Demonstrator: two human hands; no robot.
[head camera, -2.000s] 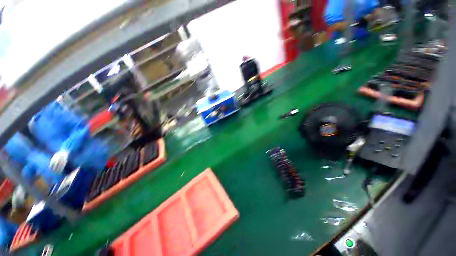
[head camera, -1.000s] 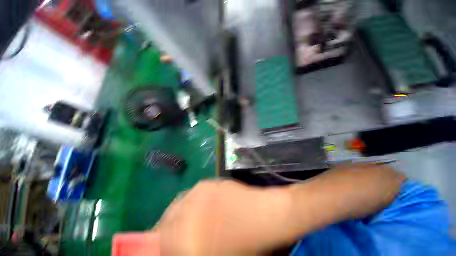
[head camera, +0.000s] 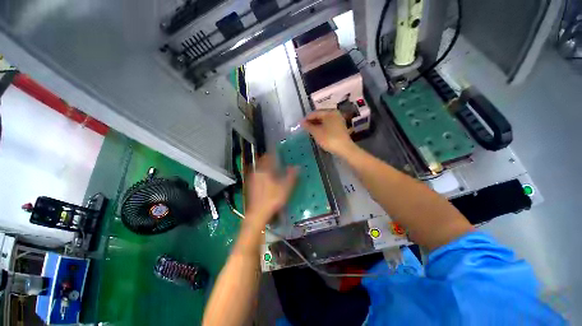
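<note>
A dotted green plate (head camera: 305, 175) lies on the pale metal bed at the left station. My left hand (head camera: 269, 188) is bare and blurred over the plate's left edge; whether it holds anything is unclear. My right hand (head camera: 328, 129) is bare, at the plate's far end beside the screw feeder (head camera: 338, 86). Its fingertips are close together near a small whitish spot; I cannot tell whether they grip anything. A second dotted green plate (head camera: 427, 121) lies at the right station under a pale screwdriver head (head camera: 406, 38).
A black cable carrier (head camera: 483, 118) stands beside the right plate. The front edge carries a green button (head camera: 267, 257) and a yellow button (head camera: 375, 233). On the green bench at left are a black fan (head camera: 159, 205), a ribbed module row (head camera: 180, 272) and a blue box (head camera: 64, 290).
The view has swung from the bench to the machine, and the picture is sharper. Both hands now show at the left plate; earlier one blurred arm crossed the lower view beside a pink tray edge.
</note>
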